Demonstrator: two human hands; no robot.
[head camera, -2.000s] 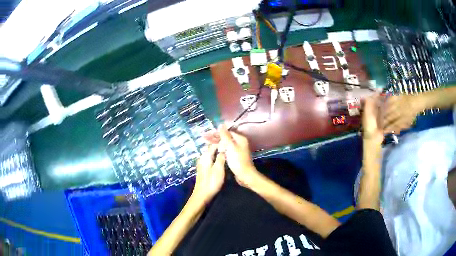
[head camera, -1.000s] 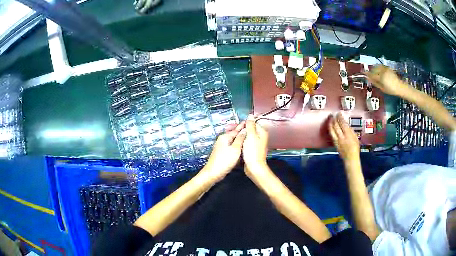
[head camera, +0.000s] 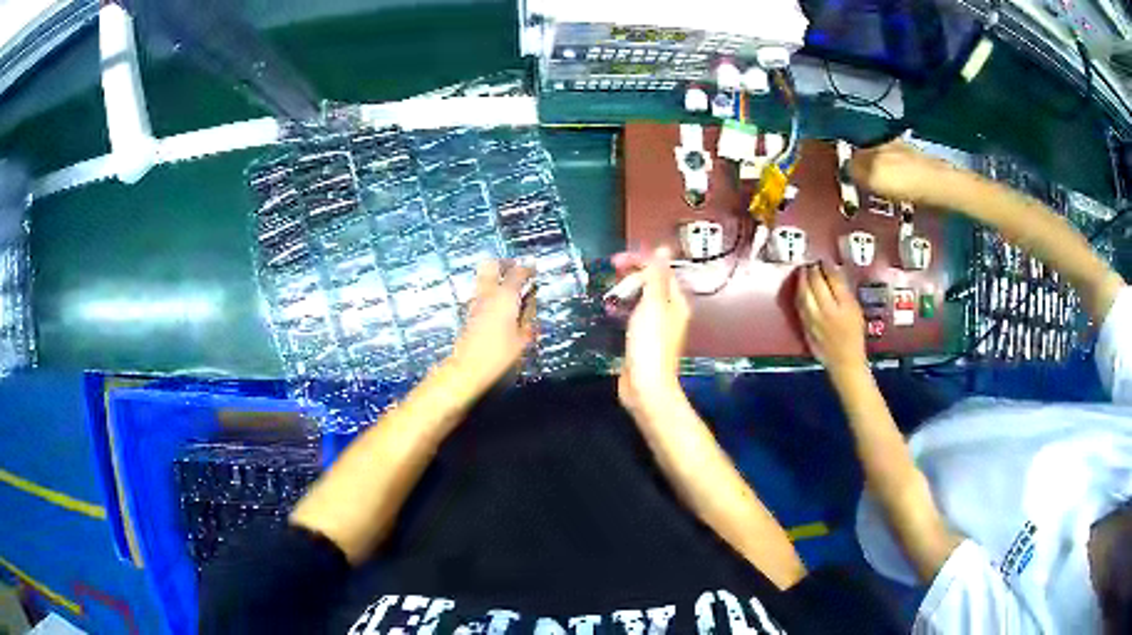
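Observation:
My left hand (head camera: 497, 325) is over the right part of the clear blister tray (head camera: 416, 279), with a small silvery-dark unit (head camera: 529, 290) at its fingertips. My right hand (head camera: 658, 310) is at the left edge of the reddish-brown test board (head camera: 732, 325), fingers closed on a small white piece (head camera: 624, 288). A thin cable runs on the board from near this hand towards the yellow block (head camera: 771, 191). The fingers partly hide both held things. The tray's upper left pockets and some at its upper right look dark; the others look shiny.
A person in white at right has one hand (head camera: 829, 313) on the board's front part and the other (head camera: 884, 171) over its far edge. White outlets (head camera: 788, 244) line the board. Instruments (head camera: 658, 62) stand behind. A blue crate (head camera: 118, 461) is below the bench.
My hands were together at the tray's right edge; now they are apart, the left over the tray and the right by the board. The other person's far hand has moved left.

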